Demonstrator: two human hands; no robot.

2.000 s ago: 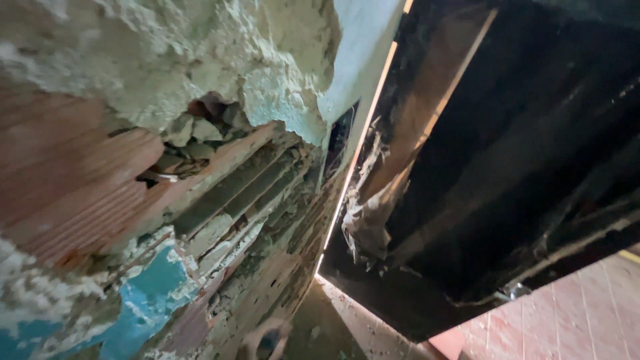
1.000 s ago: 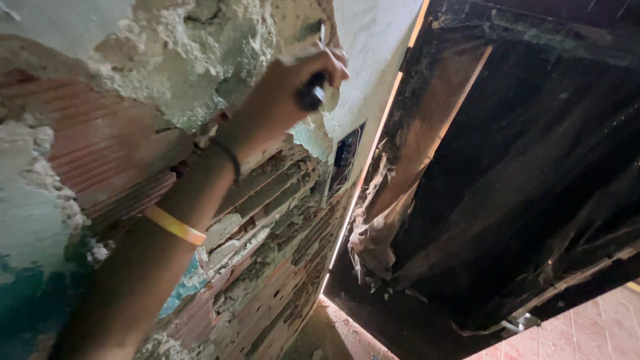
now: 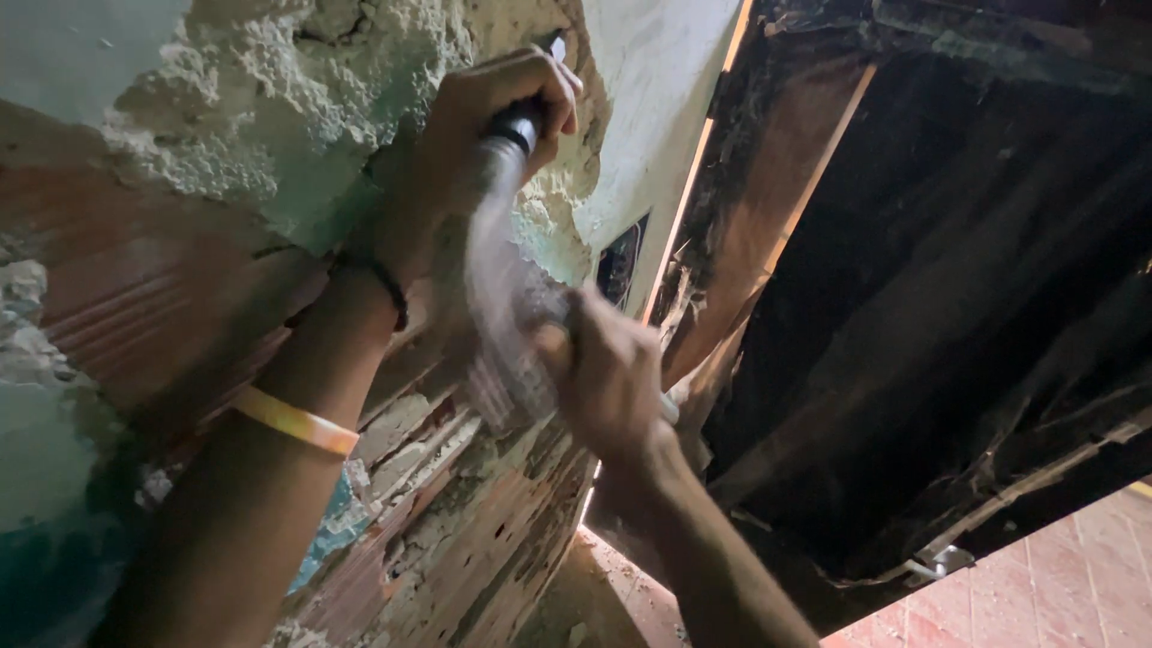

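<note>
My left hand (image 3: 504, 117), on an arm with a dark cord and a yellow-orange band, is closed around a chisel-like tool (image 3: 558, 45), whose metal tip rests near the upper plaster. The tool's dark butt end faces down toward me. Lower right, my right hand (image 3: 612, 360) grips the handle of a motion-blurred striking tool (image 3: 508, 270), seemingly a hammer, whose head is too smeared to make out. Both hands are in front of a wall with broken plaster (image 3: 315, 117) and exposed ribbed clay brick (image 3: 117, 261).
A recessed electrical box (image 3: 621, 261) with wires sits in the wall. To the right stands a dark, damaged door or panel (image 3: 918, 270) with peeling wood and a metal latch (image 3: 940, 562). Bright light shows through the gap beside it. Reddish floor tiles (image 3: 1053, 576) carry small debris.
Two seconds ago neither hand was in view. One second ago my left hand was at the upper wall with its tool; now my right hand has entered with the blurred striking tool.
</note>
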